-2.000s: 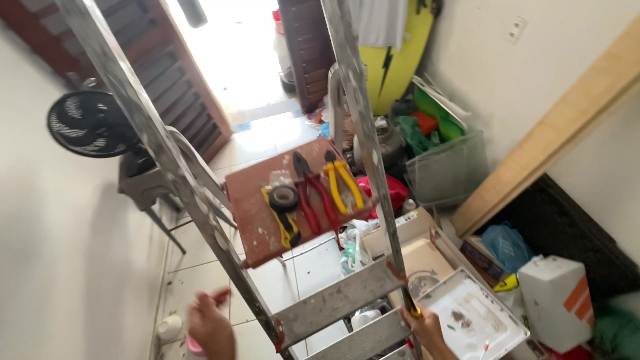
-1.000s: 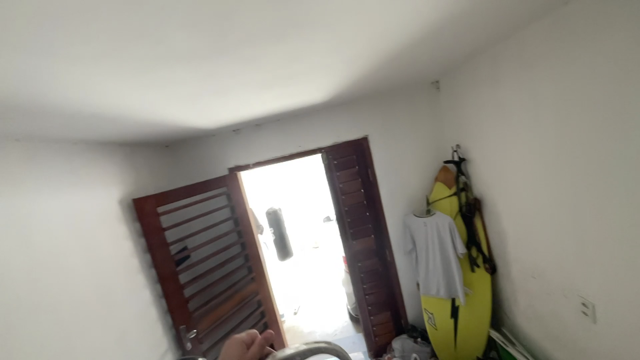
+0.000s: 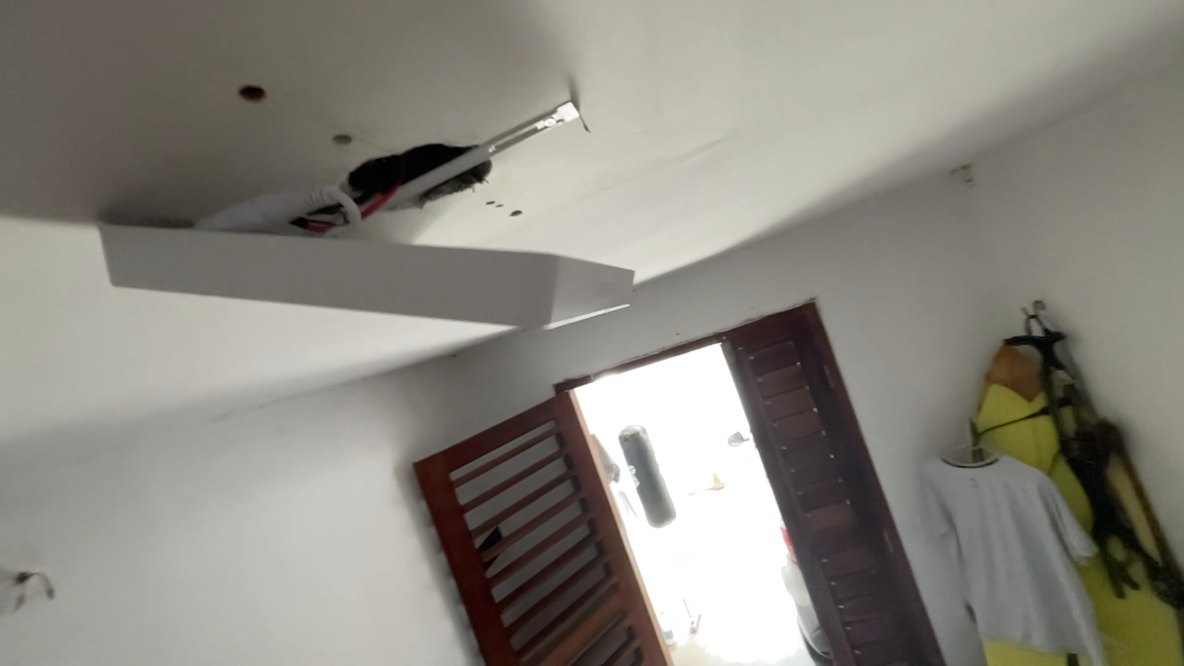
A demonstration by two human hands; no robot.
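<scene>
Neither of my hands shows in the head view, so what they hold or touch is hidden. Overhead, a white ceiling light fixture [image 3: 361,276] hangs tilted below the ceiling. Above it is a dark, ragged hole [image 3: 421,173] in the ceiling, with red wires [image 3: 375,203] coming down beside a pale corrugated conduit [image 3: 277,205]. A narrow white metal mounting bracket [image 3: 527,127] runs across the hole and along the ceiling. Small round holes [image 3: 252,92] mark the ceiling near it.
Ahead stands an open doorway with a dark red louvered door leaf [image 3: 536,527]; a black punching bag [image 3: 647,476] hangs beyond. At the right, a light T-shirt [image 3: 1008,546] hangs before a yellow surfboard [image 3: 1017,425]. Wires [image 3: 35,585] stick out of the left wall.
The view has swung up from the stepladder and its tray of pliers to the ceiling. Both hands, seen two seconds ago, and the one hand seen a second ago have left the view.
</scene>
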